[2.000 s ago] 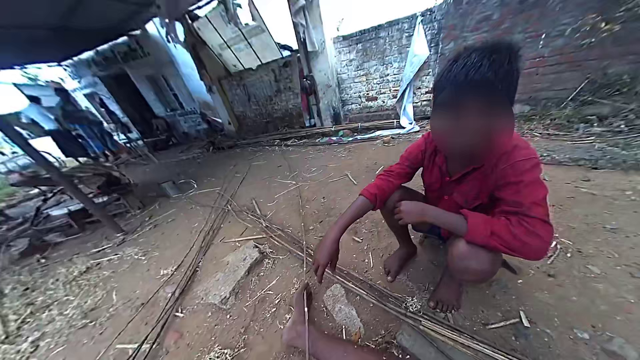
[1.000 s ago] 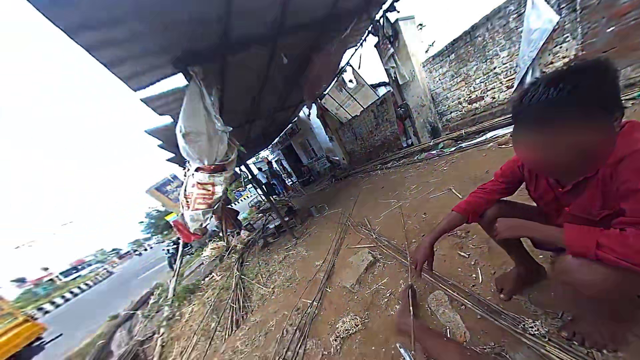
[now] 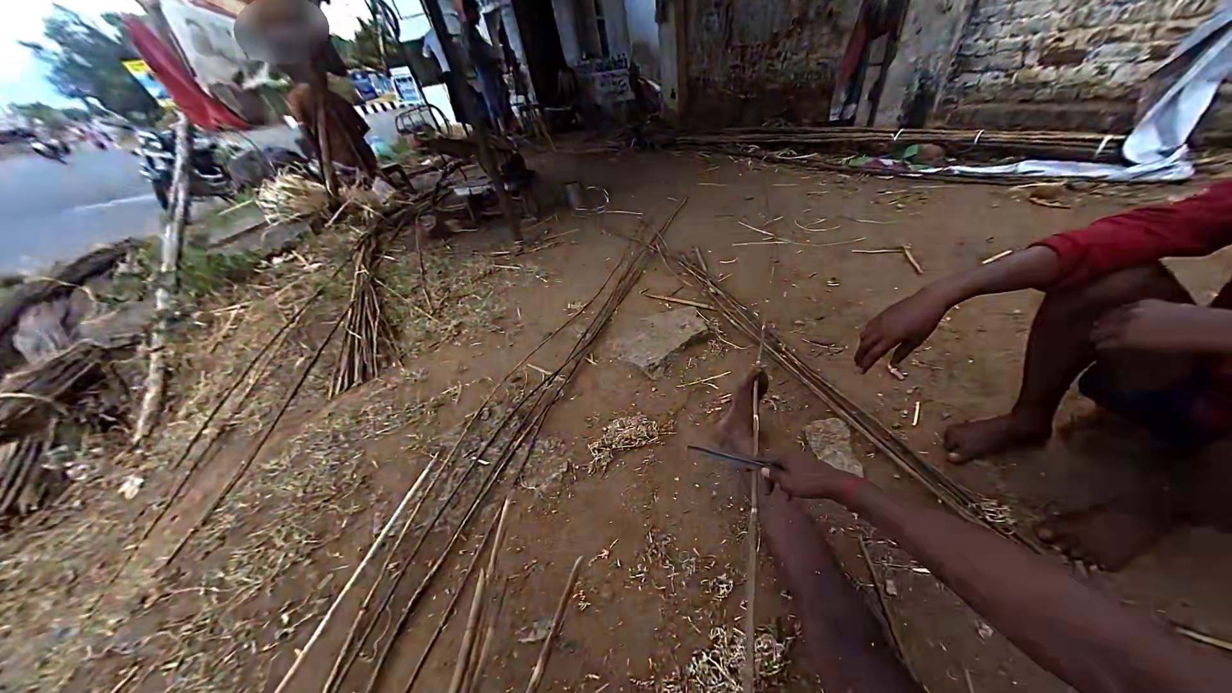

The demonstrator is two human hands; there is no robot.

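Note:
My right hand (image 3: pixel 804 474) is closed on a knife (image 3: pixel 727 455) with a thin blade pointing left. The blade lies across a long thin cane (image 3: pixel 754 539), which runs up over my bare foot (image 3: pixel 741 414) near the toes. My left hand does not show. Just right of my foot, a bundle of long sticks (image 3: pixel 828 390) lies on the dirt. More long sticks (image 3: pixel 539 409) stretch over the ground to the left. Curled shavings (image 3: pixel 736 659) are scattered beside the cane's lower part.
A person in a red shirt (image 3: pixel 1136 236) squats at the right, one hand (image 3: pixel 900 332) hanging near the bundle. Flat stones (image 3: pixel 659 339) lie in the dirt. At the left stand a wooden post (image 3: pixel 168 289) and a road (image 3: pixel 82 212); a brick wall (image 3: pixel 1049 67) is behind.
The view has turned and tilted down. My right hand with the knife now shows on the cane. The other person's hand has moved away from the cane, to the right.

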